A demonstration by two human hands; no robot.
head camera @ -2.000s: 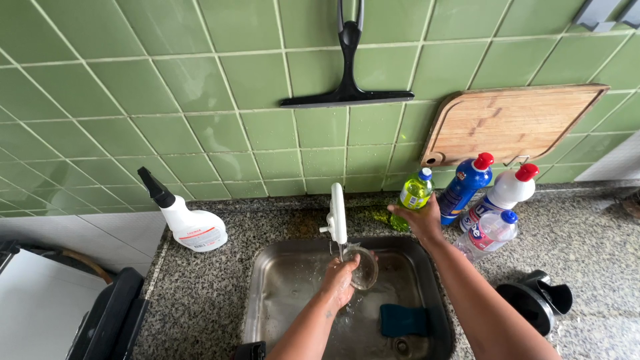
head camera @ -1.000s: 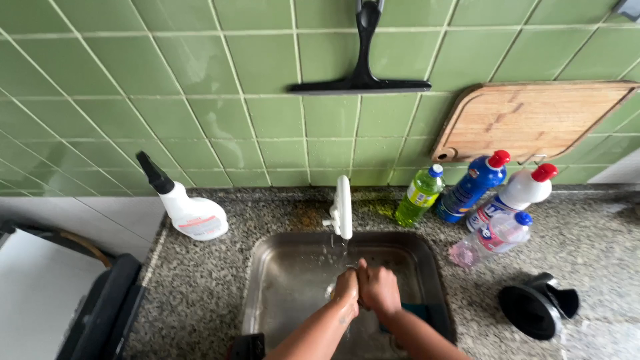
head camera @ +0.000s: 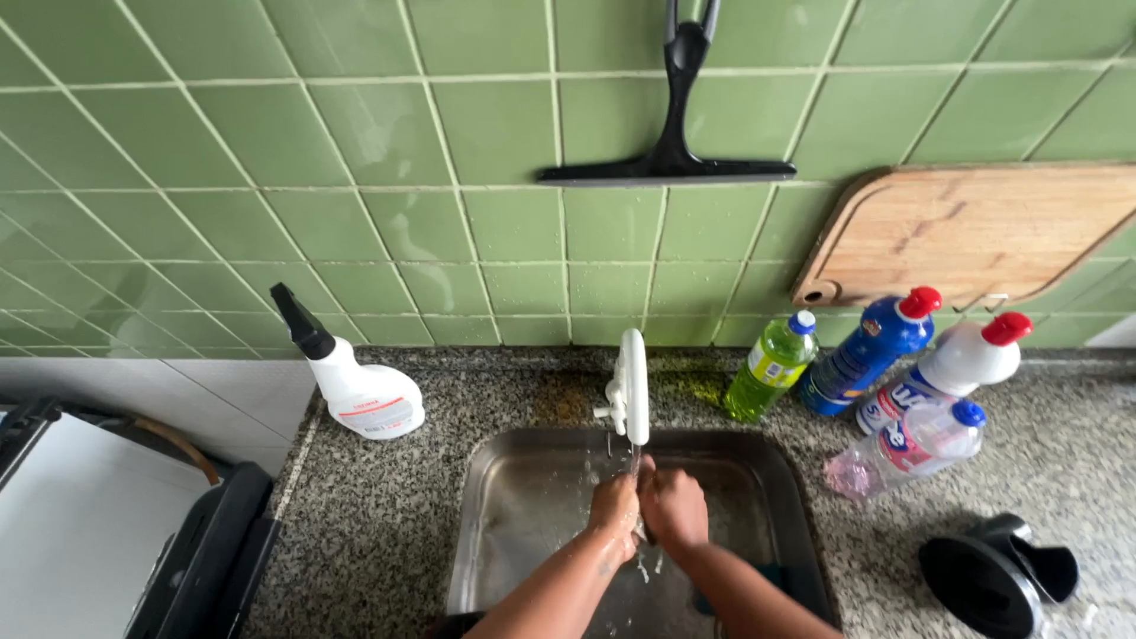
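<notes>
Water runs from a white faucet over both hands inside the stainless steel sink. My left hand and my right hand are close together beneath the spout, wet, with drops splashing around them. Between them a small part of some item shows, mostly hidden by the fingers; which hand grips it cannot be told. Under my right forearm, a dark blue item lies partly hidden in the sink. Behind the sink's right corner stands a bottle of green liquid with a blue cap.
Right of the sink are a blue bottle, a white bottle, a clear bottle with pink liquid and a black object. A white spray bottle stands left. A squeegee and wooden cutting board are at the wall.
Two seconds ago my right hand was at the green bottle and my left hand held a clear round item under the faucet. The right hand has let go of the bottle and joined the left.
</notes>
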